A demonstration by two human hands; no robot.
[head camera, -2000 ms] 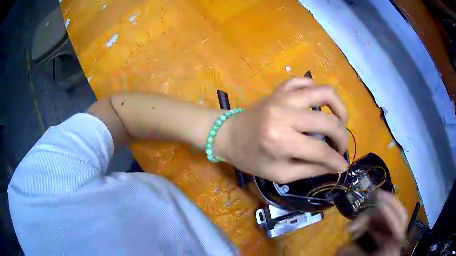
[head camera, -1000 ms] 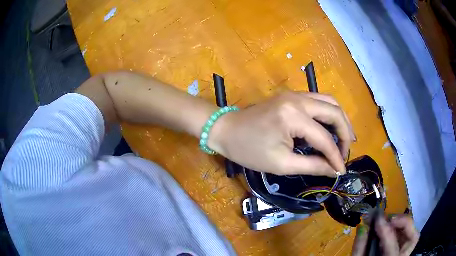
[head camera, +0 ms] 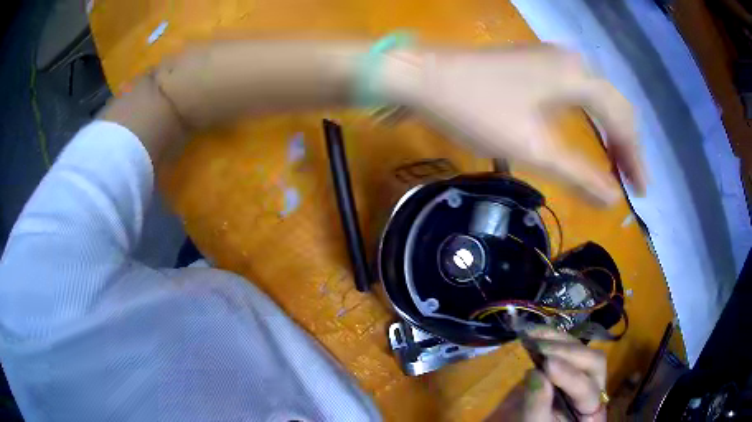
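The open black round base housing (head camera: 408, 288) lies on the table, with a pale grey short motor (head camera: 491, 220) and a round hub (head camera: 462, 259) inside. Thin wires (head camera: 495, 311) run from it to the black head shell with a circuit board (head camera: 571, 295) at its right. My left hand (head camera: 544, 115), with a green bead bracelet, is motion-blurred above the housing; its thumb and fingers are apart and nothing shows in it. My right hand (head camera: 569, 371) holds a slim dark pen-like tool (head camera: 536, 359), its tip among the wires at the housing's lower rim.
A black antenna rod (head camera: 346, 206) lies left of the housing; another rod's end (head camera: 500, 166) shows above it. A silver bracket (head camera: 437, 356) is under the lower rim. Dark units (head camera: 705, 400) sit at the lower right. A white-grey strip (head camera: 660, 148) runs along the right.
My left hand has left the wires and moved up, uncovering the housing's inside. My right hand has moved left with the tool, from the head shell to the wires at the housing's rim.
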